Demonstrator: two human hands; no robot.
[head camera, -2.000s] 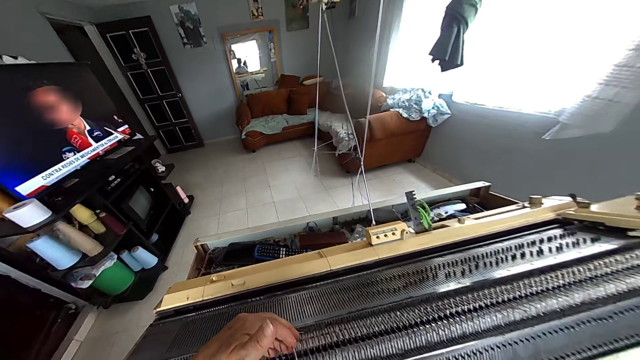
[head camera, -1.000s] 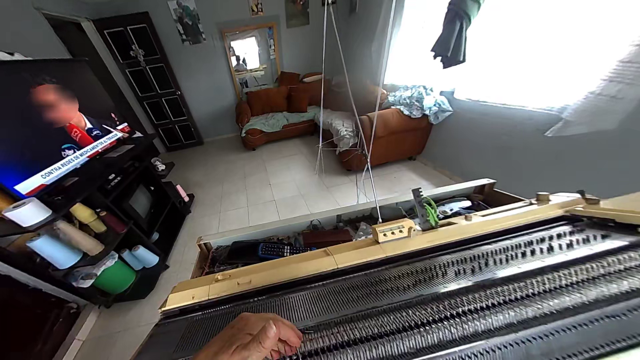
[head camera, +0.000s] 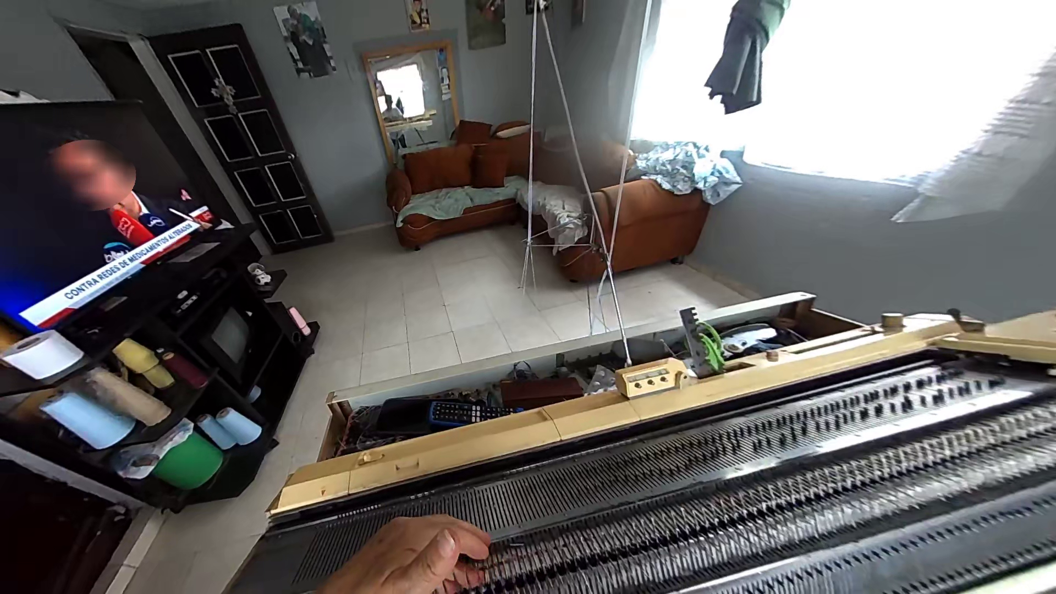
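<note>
My left hand reaches in from the bottom edge, over the left part of a knitting machine's needle bed. Its fingers are bent, with the tips down at the inner ends of the needles; whether they pinch anything is hidden. Rows of thin metal needles and slots run off to the right, and several dark needle butts stand out at the far right. Behind the bed lies a cream rail bearing a small cream row counter. My right hand is out of view.
Behind the rail, an open wooden trough holds a remote control, a green-handled tool and other items. White yarn strands hang above. At left stands a black shelf with yarn cones and a television. Brown sofas stand farther back.
My left hand stays at the same part of the needle bed, with only a slight shift of its fingers. The television picture has changed.
</note>
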